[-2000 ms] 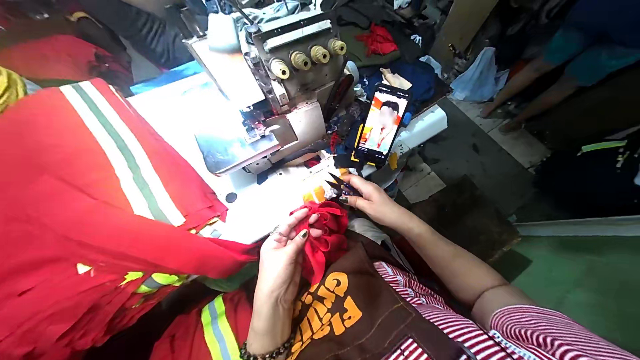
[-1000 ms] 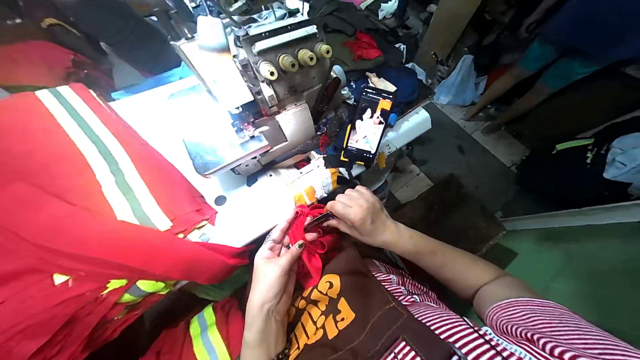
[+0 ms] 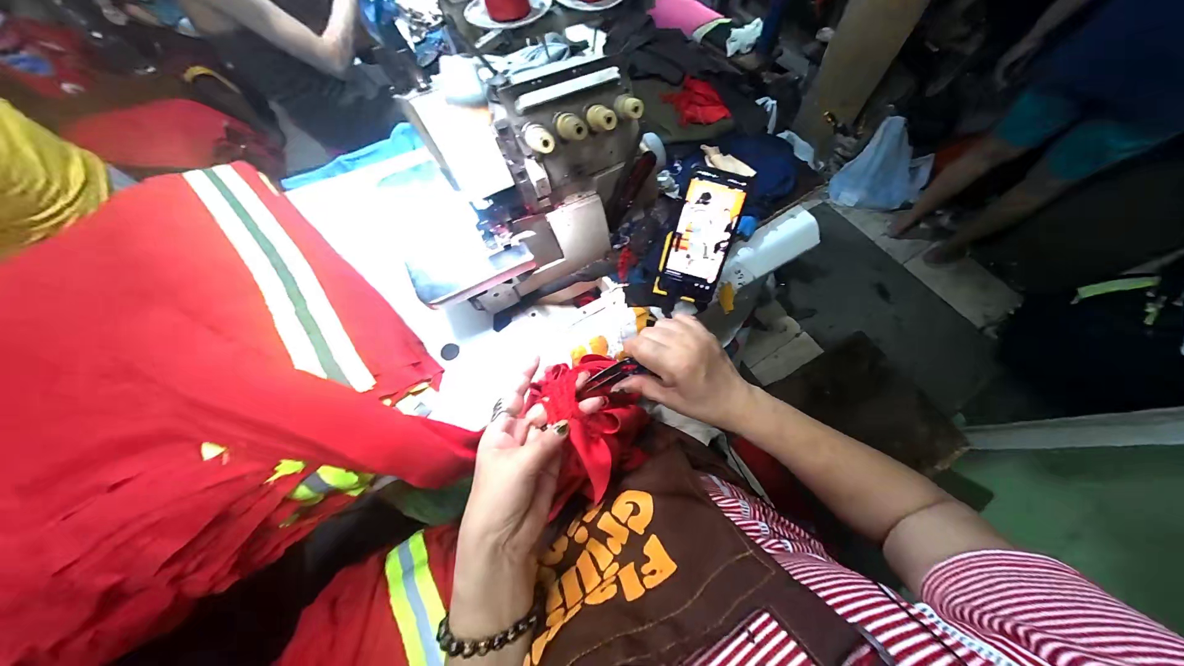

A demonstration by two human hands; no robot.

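Gathered strips of red fabric (image 3: 592, 435) lie bunched in my left hand (image 3: 523, 453), whose fingers are curled around part of them. My right hand (image 3: 689, 370) grips a small dark cutting tool, seemingly thread snips (image 3: 610, 372), with its blades against the red strips by my left fingertips. Beyond both hands stands an overlock sewing machine (image 3: 564, 157) under a bright light. A large pile of red cloth with white, green and yellow bands (image 3: 185, 351) spreads over the left side and reaches close to my left wrist.
A phone with a lit screen (image 3: 705, 231) stands right of the machine, near a white cylindrical part (image 3: 772, 245). Fabric scraps (image 3: 698, 102) lie behind. One person (image 3: 296, 55) is at the upper left, another (image 3: 1064, 139) at the upper right near a plastic bag (image 3: 879, 171).
The dark tool, pointing up beside the red strips two seconds ago, now lies against them. My right hand has come in close to my left.
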